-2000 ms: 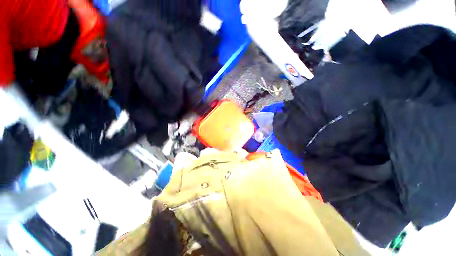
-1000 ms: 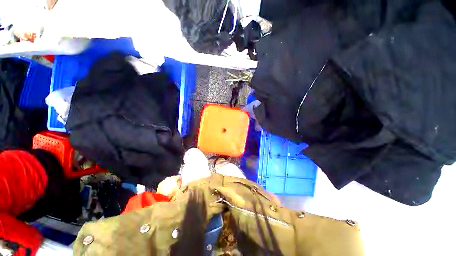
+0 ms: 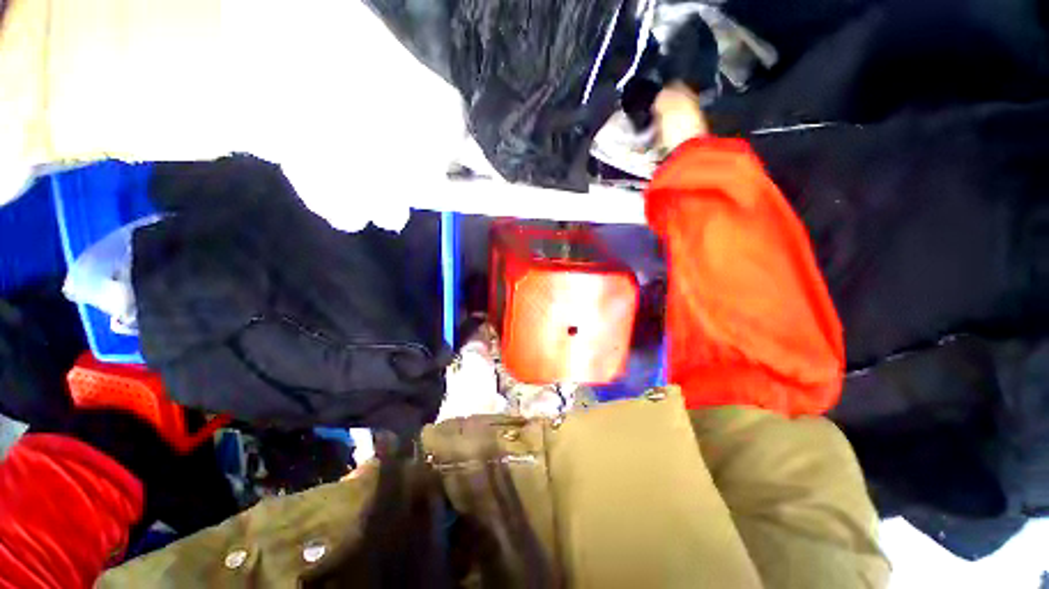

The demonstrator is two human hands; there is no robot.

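Note:
My right hand (image 3: 679,116), below a red-orange sleeve, reaches to the top centre, among small dark and pale cloth pieces (image 3: 644,101). Its fingers are blurred and partly hidden, so I cannot tell if it grips any. A heap of narrow black fabric strips (image 3: 529,81) lies just left of it, hanging over the white trough edge (image 3: 541,200). Large black garment panels (image 3: 920,219) with pale stitched edges lie to the right of the hand and sleeve. My left hand is not in view.
A red-orange stool (image 3: 571,324) stands below the trough. A blue crate (image 3: 98,247) at left has dark cloth (image 3: 288,299) piled over it. White cloth (image 3: 265,92) lies at the upper left. A red perforated stool or crate (image 3: 138,397) and another person's red sleeve (image 3: 63,512) are at lower left.
My right arm has come into view and reaches up to the small pieces beside the strip heap. The view has shifted, so the stool and strip heap sit farther right and lower.

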